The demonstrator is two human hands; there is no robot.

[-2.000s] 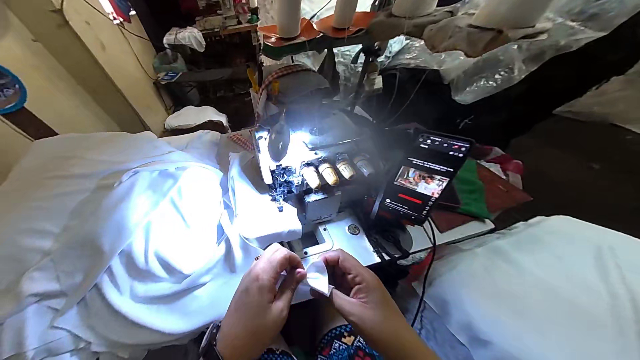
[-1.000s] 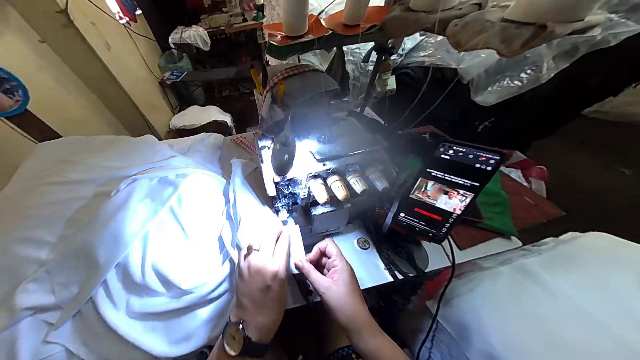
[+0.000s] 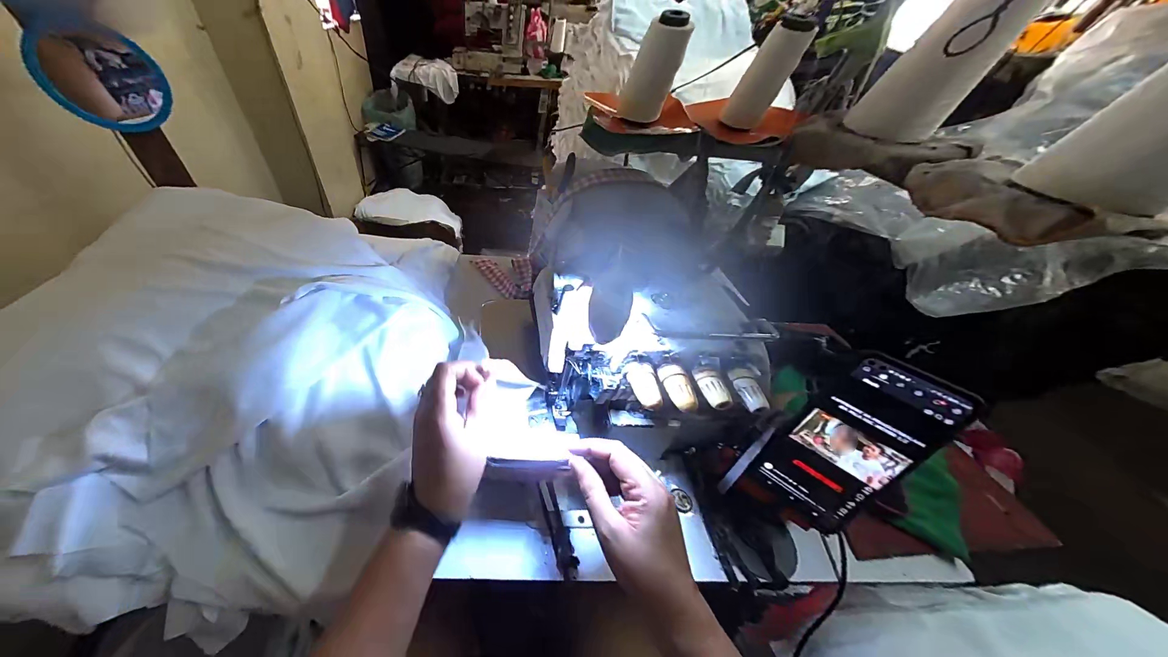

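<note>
A brightly lit piece of white fabric stretches between my hands, just in front of the needle area of an overlock sewing machine. At its left side my left hand pinches the fabric, a dark-strapped watch on the wrist. Thumb and forefinger of my right hand grip the right end of its near edge. Glare hides the fabric's detail and whether it touches the presser foot. Beside the needle area the machine's front carries a row of tension dials.
A big heap of white fabric covers the left side. At the right stands a phone with a lit screen, its cable hanging down. Thread cones rise behind the machine; more white cloth lies at the lower right.
Two seconds back, both hands held a small white piece together near the table's front edge. Now they are farther apart and closer to the needle area, with the fabric spread between them.
</note>
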